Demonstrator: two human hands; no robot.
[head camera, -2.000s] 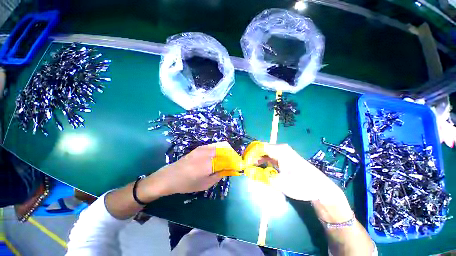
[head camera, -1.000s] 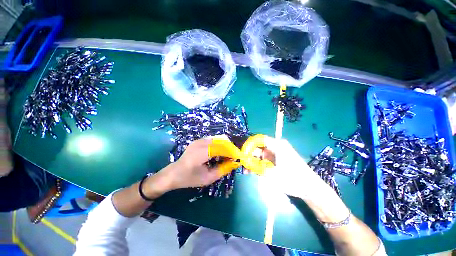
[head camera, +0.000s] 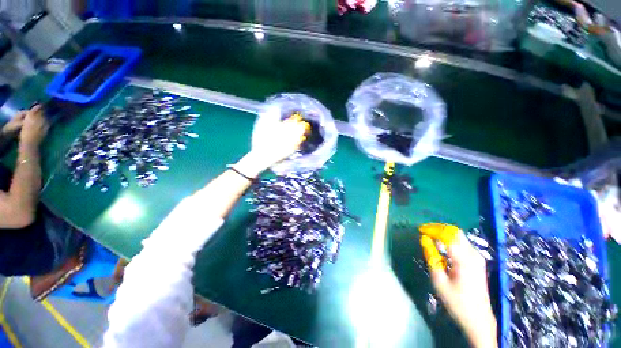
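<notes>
My left hand (head camera: 276, 136), with yellow finger cots, reaches into the mouth of the left clear plastic bag (head camera: 327, 146); its fingertips are at the dark parts inside, and whether they grip one is hidden. My right hand (head camera: 455, 262), also with yellow finger cots, is over the bench between the yellow tape line and the blue plastic tray (head camera: 497, 272). Its thumb and fingers are curved and apart, with no part visible between them. The central pile of black-and-silver parts (head camera: 296, 228) lies in front of the left bag. The small right pile (head camera: 479, 239) is mostly hidden by my right hand.
Right clear bag (head camera: 432, 119) stands behind tiny black parts (head camera: 402, 188) and the yellow tape line (head camera: 381, 224). A far-left pile (head camera: 136, 139) and far-left blue tray (head camera: 129, 62) lie leftward. Another person's arm (head camera: 24, 177) is at the left edge.
My hands were together over the central pile and are now apart. The left went forward into the left bag; the right moved right to the small pile. The view shifted, showing more beyond the bench.
</notes>
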